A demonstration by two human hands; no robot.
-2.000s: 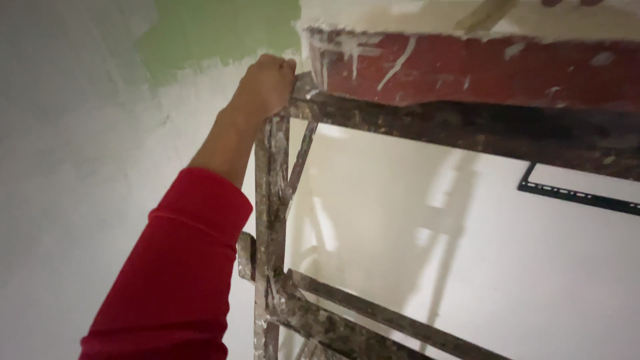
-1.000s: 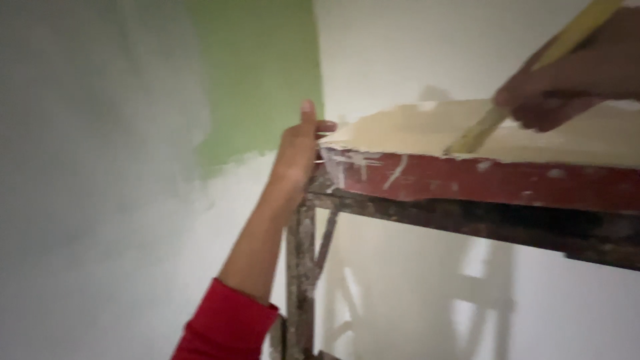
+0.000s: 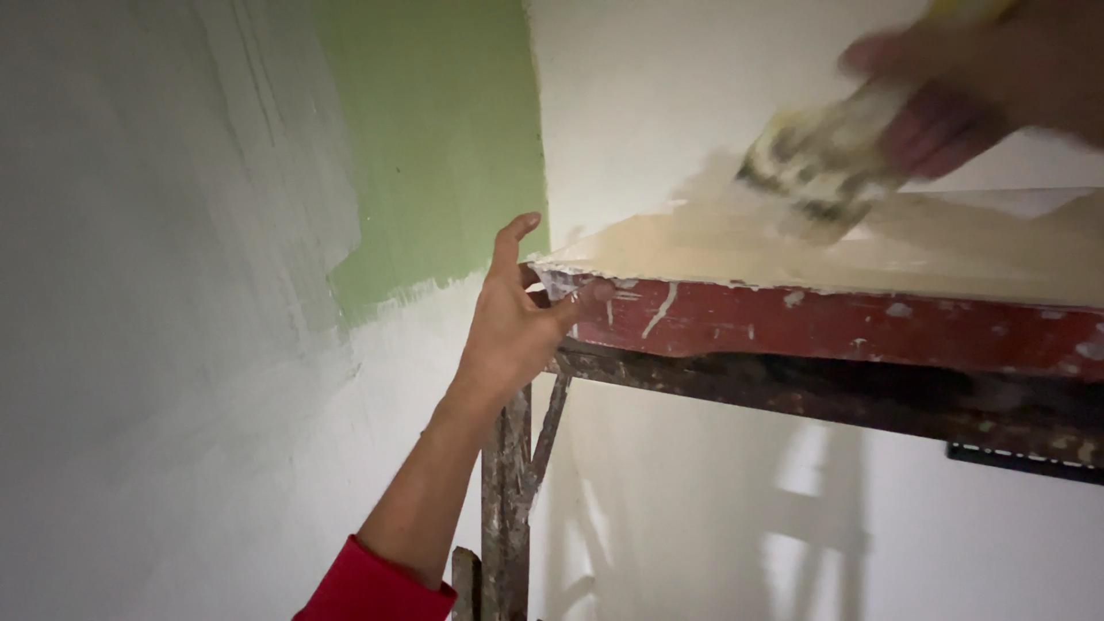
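My left hand (image 3: 517, 323), below a red sleeve, grips the left corner of a red board or tray (image 3: 819, 328) spattered with pale paint. Its thumb lies on the front face, one finger points up, and the others go behind the corner. At the upper right, my right hand (image 3: 957, 95) is closed around the yellow handle of a paintbrush (image 3: 828, 164), blurred, its head smeared with cream and dark paint. The brush is over the cream-coloured top surface (image 3: 776, 250) of the board, in front of the white wall; whether it touches is unclear.
The board rests on a paint-spattered scaffold or trestle frame (image 3: 509, 509). To the left stands a wall with grey, white and green areas (image 3: 431, 155). White wall (image 3: 673, 86) rises behind the board. A black slotted strip (image 3: 1026, 461) shows at lower right, near shadows.
My left hand has gone from the frame's top corner to the board's corner. My right hand with the brush, not in view two seconds ago, has lifted from near the board's front edge. The view has shifted.
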